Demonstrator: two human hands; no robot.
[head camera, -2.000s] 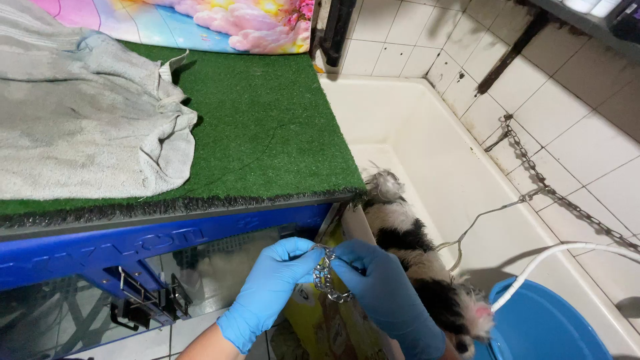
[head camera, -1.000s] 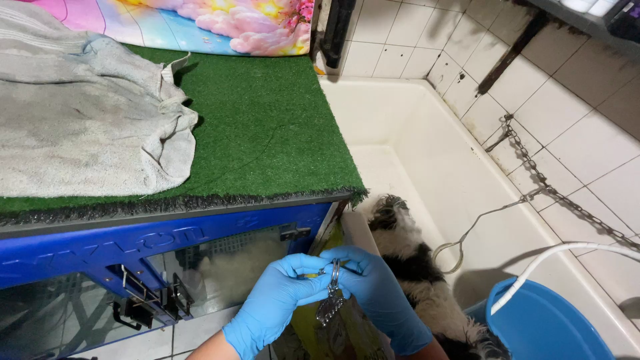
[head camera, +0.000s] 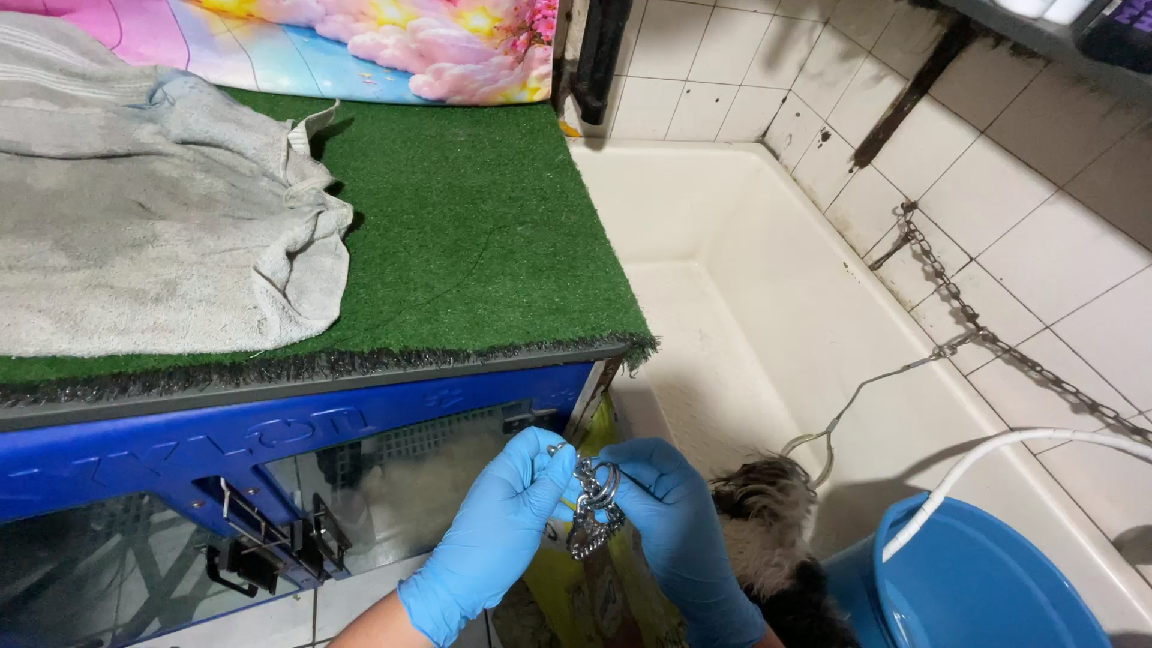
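Observation:
A bunched silver metal chain with rings (head camera: 594, 508) hangs between my two hands, both in blue gloves. My left hand (head camera: 504, 522) pinches one end of it between thumb and fingertips. At the rings, the fingers of my right hand (head camera: 670, 531) grip the other side. Just right of that hand a black and white dog (head camera: 765, 517) is in the white tub (head camera: 720, 315), its lower part cut off by the frame edge. A thin looped lead (head camera: 832, 432) runs from near the dog to a metal chain (head camera: 967, 315) on the tiled wall.
A grey towel (head camera: 171, 207) lies on the green artificial turf (head camera: 477, 216) of the tabletop at left. Below is a blue cage unit (head camera: 207, 450) with glass doors and black latches. A blue bucket (head camera: 981, 585) with a white hose (head camera: 1008, 439) stands at the right.
The chain has bunched up and turned between my hands, its rings now showing. The dog has shifted in the tub, its fluffy end now farther right, beside the lead's loop.

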